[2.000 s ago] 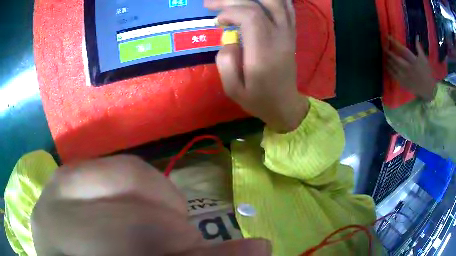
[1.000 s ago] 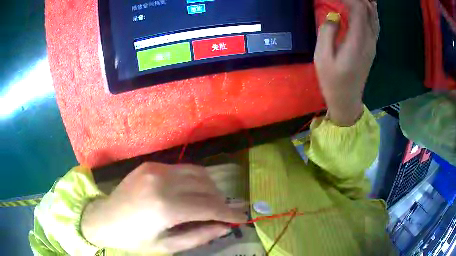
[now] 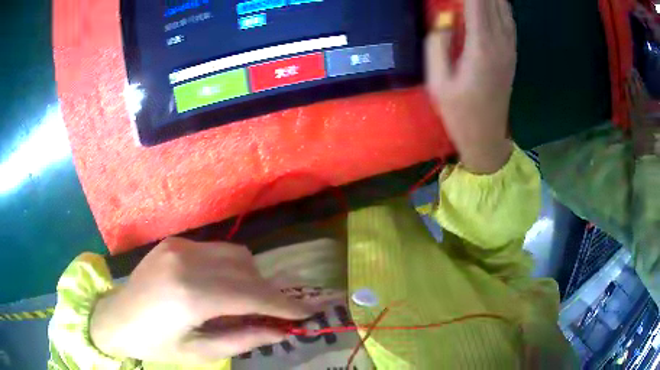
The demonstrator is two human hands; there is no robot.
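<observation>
The tablet (image 3: 275, 94) lies on an orange-red foam pad (image 3: 217, 173), its screen lit with green, red and grey-blue buttons along the bottom. My left hand (image 3: 195, 296) is at the chest, fingers closed on the thin red headset cord (image 3: 420, 327), which runs right across the smock. My right hand (image 3: 474, 87) is at the tablet's right edge, with a yellow band on one digit. Its fingertips are cut off by the top edge, so whether it holds anything cannot be told. A loop of cord hangs over the pad's near edge.
Another orange-red pad (image 3: 615, 65) lies at the right on the dark green surface (image 3: 561, 65). Another person's greenish sleeve (image 3: 593, 173) is at the right edge. Floor with a yellow-marked line shows at lower left. Racks or equipment show at lower right.
Two seconds ago my right hand was over the screen and the left was blurred near the camera. Since then the right moved to the tablet's right edge and the left took the cord; the grey-blue button appeared.
</observation>
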